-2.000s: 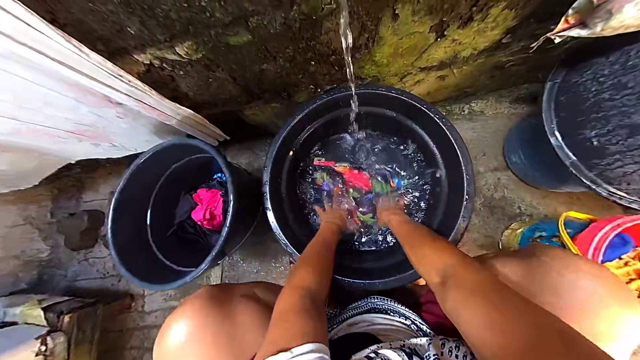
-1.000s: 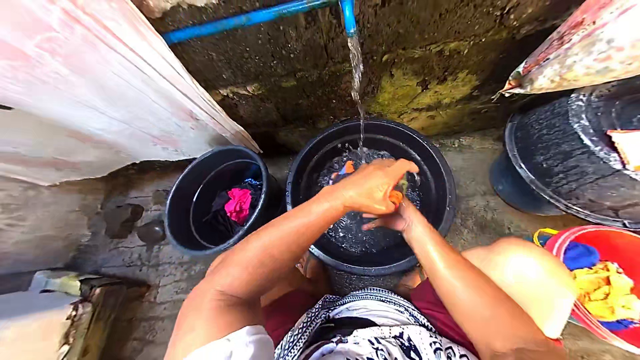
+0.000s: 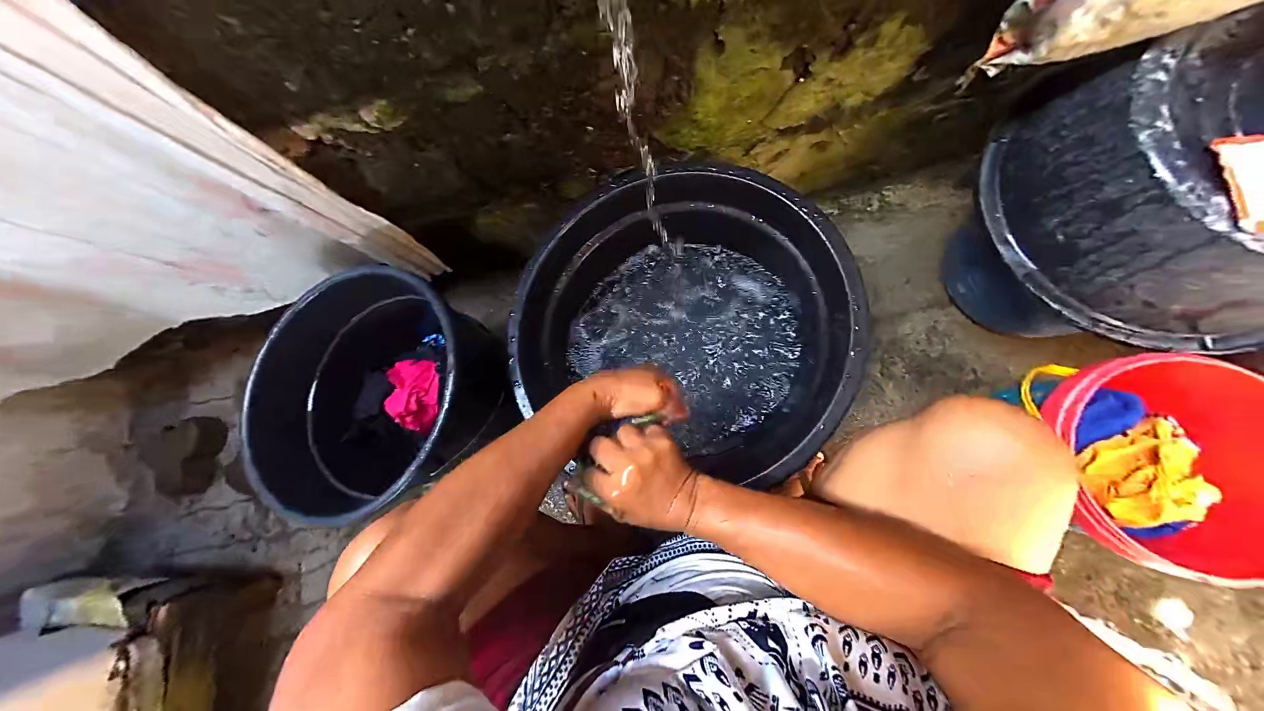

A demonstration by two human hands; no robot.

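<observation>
A stream of water falls into a round black plastic basin (image 3: 849,326), where the water bubbles. Over the basin's near left rim, my left hand (image 3: 642,395) and my right hand (image 3: 640,474) are close together, both gripping a bunched wet dark cloth (image 3: 597,434) that shows greenish parts. Much of the cloth is hidden by my fingers. To the left stands a dark plastic bucket (image 3: 281,395) with a pink cloth (image 3: 413,395) and black cloth inside.
A red bucket (image 3: 1234,464) holding yellow and blue cloths (image 3: 1150,469) is at the right. Behind it stands a large black tub (image 3: 1066,217). A mossy wall (image 3: 790,89) runs behind the basin, and a whitish panel (image 3: 148,197) leans at the left.
Two seconds ago my hands were down in the basin on colourful cloth. They rose above the water, and now they are at the near left rim, gripping cloth.
</observation>
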